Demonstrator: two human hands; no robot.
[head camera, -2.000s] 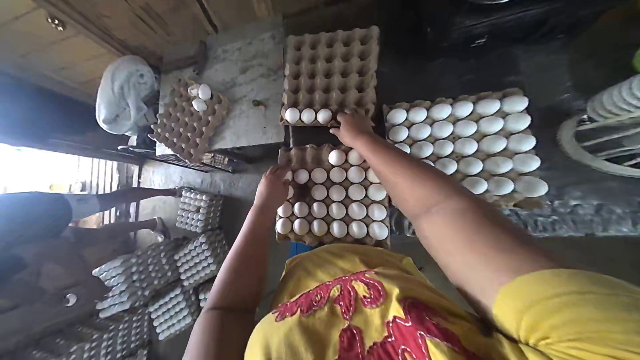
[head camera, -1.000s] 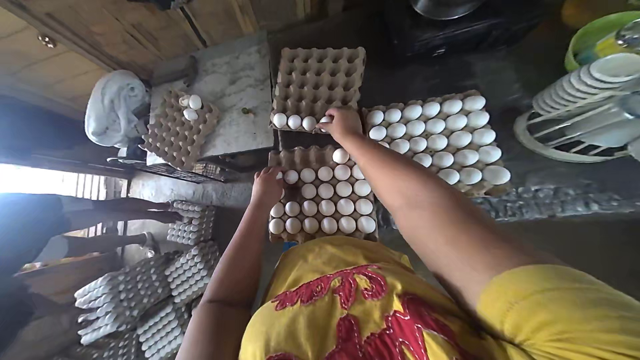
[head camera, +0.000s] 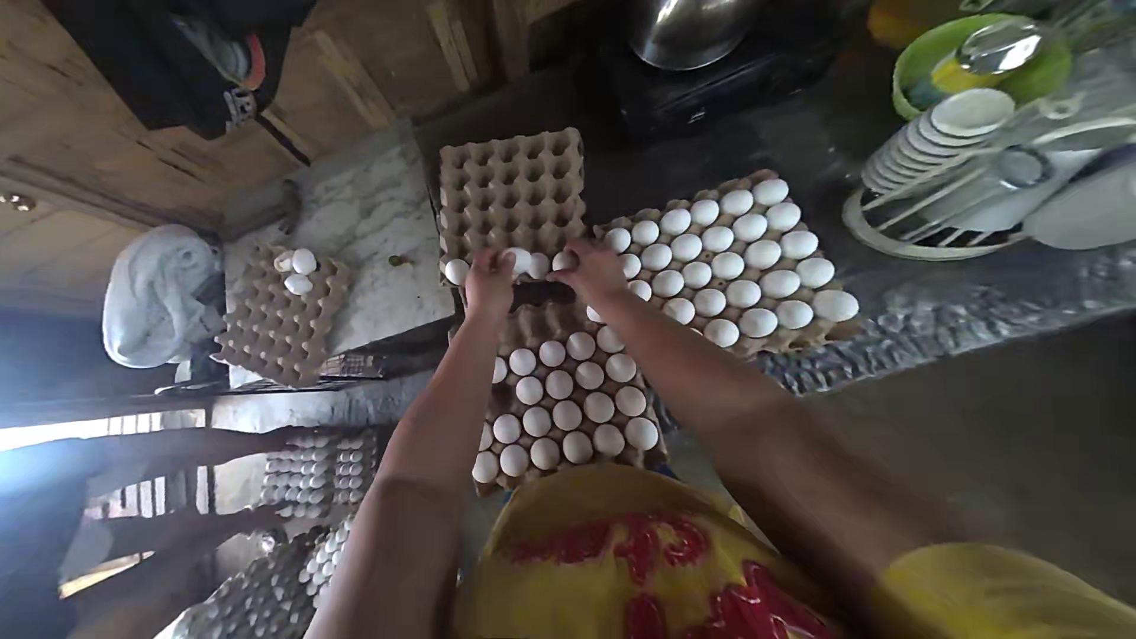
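Note:
My left hand (head camera: 490, 282) has its fingers on a white egg (head camera: 518, 261) at the front row of the upper pulp tray (head camera: 512, 191). My right hand (head camera: 593, 271) grips another egg (head camera: 564, 260) at that row's right end. One egg (head camera: 457, 272) sits at the row's left end, and the tray's back rows hold none. Nearer my body lies a tray mostly filled with eggs (head camera: 566, 414); its far row is largely bare cups. A tray full of eggs (head camera: 728, 264) lies to the right, partly behind my right forearm.
At left, a pulp tray (head camera: 284, 324) with a few eggs or shells lies beside a white cloth bundle (head camera: 160, 293). Stacked egg trays (head camera: 311, 475) and a person (head camera: 115, 506) are lower left. A dish rack (head camera: 923, 244), green basin (head camera: 914, 71) and metal pot (head camera: 688, 40) stand at right and back.
My left hand has moved from the near tray's left edge up to the upper tray's front row. My right hand stays at that row's right end. The view has shifted.

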